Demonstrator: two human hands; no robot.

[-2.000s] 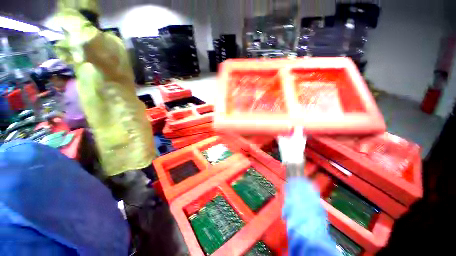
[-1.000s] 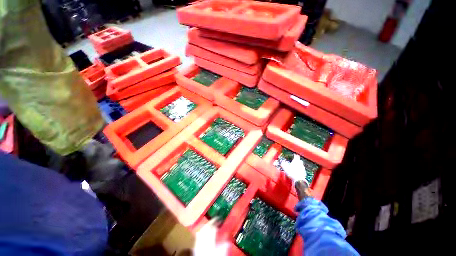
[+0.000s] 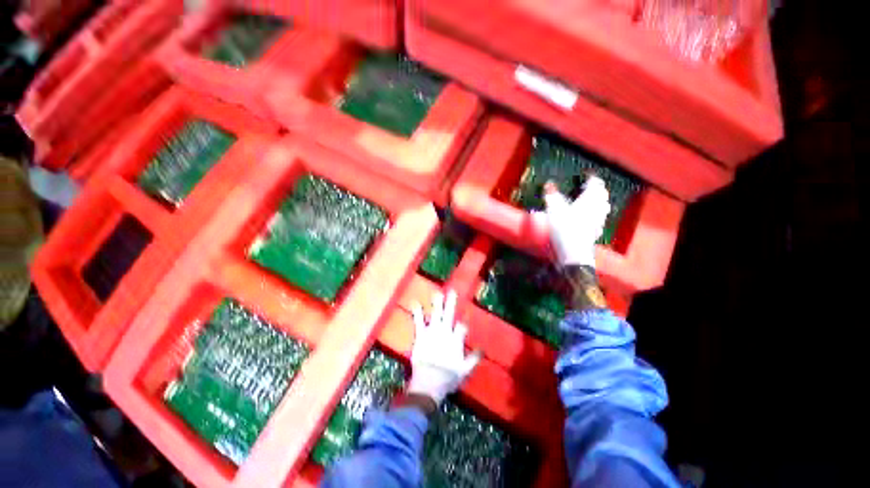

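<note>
Green circuit boards lie in the pockets of red foam trays. My left hand [image 3: 439,353], in a white glove, is over a tray rim [image 3: 491,341] at lower centre, fingers apart and holding nothing. My right hand [image 3: 577,221], also gloved, is over the near side of a pocket in the right tray [image 3: 649,250], fingers spread. The circuit board [image 3: 620,186] in that pocket is partly hidden behind the hand; whether the fingertips touch it cannot be told. Another circuit board [image 3: 523,297] lies lower, between my hands.
Wide trays with circuit boards [image 3: 320,236] fill the left and centre. One tray has an empty dark pocket [image 3: 116,257]. A thick tray stack [image 3: 591,86] stands behind my right hand, with clear wrap [image 3: 692,33] on top. Blue clothing [image 3: 48,443] shows at lower left.
The tray raised on my right hand two seconds ago was later on the back stack. My left hand has come up from the bottom edge. My right hand moved to the farther pocket. The view is closer.
</note>
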